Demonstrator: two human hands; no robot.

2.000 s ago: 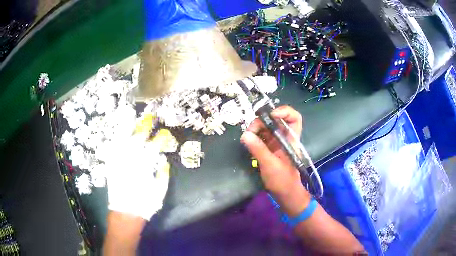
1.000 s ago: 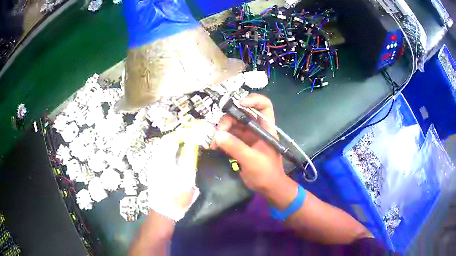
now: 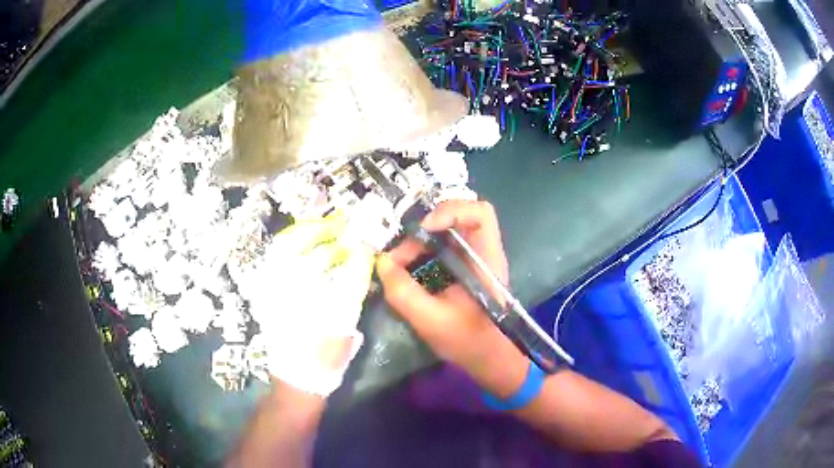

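My left hand [image 3: 311, 288], in a white glove with yellow fingertips, is at the front of the pile of white boards [image 3: 169, 233]. Its fingertips meet those of my right hand, and glare hides what they may hold. My bare right hand [image 3: 453, 274] is shut on the dark soldering iron [image 3: 466, 265], whose shaft points up and left over the boards. Something small and green shows between its fingers. A blue band [image 3: 519, 388] is round the right wrist.
A fume hood [image 3: 334, 105] hangs over the pile. Tangled wired connectors [image 3: 539, 69] lie behind to the right, beside the soldering station [image 3: 725, 94]. A blue tote [image 3: 660, 343] with boards and clear plastic stands right of the bench. A dark panel [image 3: 46, 315] is at left.
My left hand has moved right and meets my right hand. The loose board in front of the pile no longer shows there. My right hand keeps the iron and has moved left and lower.
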